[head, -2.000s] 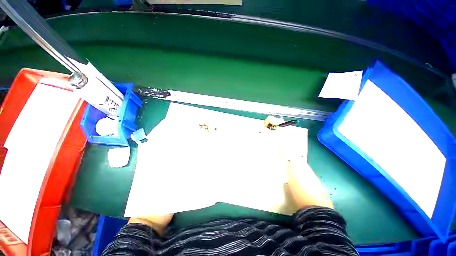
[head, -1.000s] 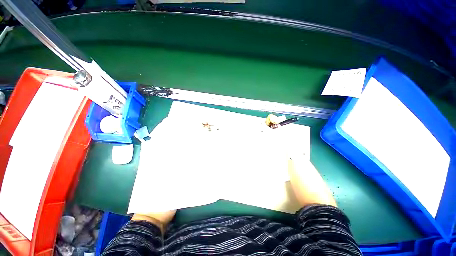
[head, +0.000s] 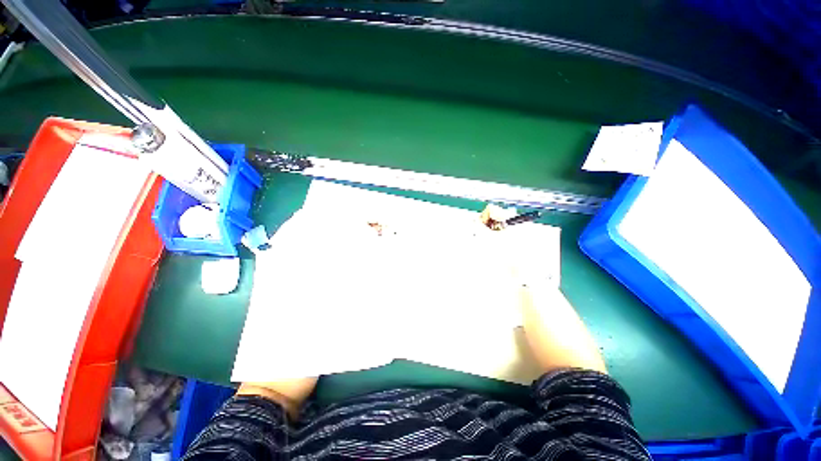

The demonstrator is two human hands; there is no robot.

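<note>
White work sheets [head: 396,297] lie overexposed in front of me. A small gold-brown part [head: 375,229] lies on them near the upper middle. A gold piece [head: 491,216] with a slim black piece [head: 520,219] beside or joined to it lies near the sheets' upper right edge. My right hand [head: 536,315] reaches over the sheets from the lower right; its fingers are washed out against the white. My left hand [head: 286,389] is at the sheets' lower left edge; only the wrist part shows. Whether either hand holds anything is hidden.
An orange-red tray [head: 101,360] stands left, a blue tray [head: 644,284] right, with a white card [head: 621,149] at its corner. A small blue bin [head: 239,203] stands by the metal post [head: 99,76], near a white pad [head: 220,275] and light-blue scrap [head: 256,238]. A metal rail [head: 432,185] crosses behind.
The small gold-brown specks at the upper middle look more compact than before. The view has shifted slightly. Both forearms stay in nearly the same place.
</note>
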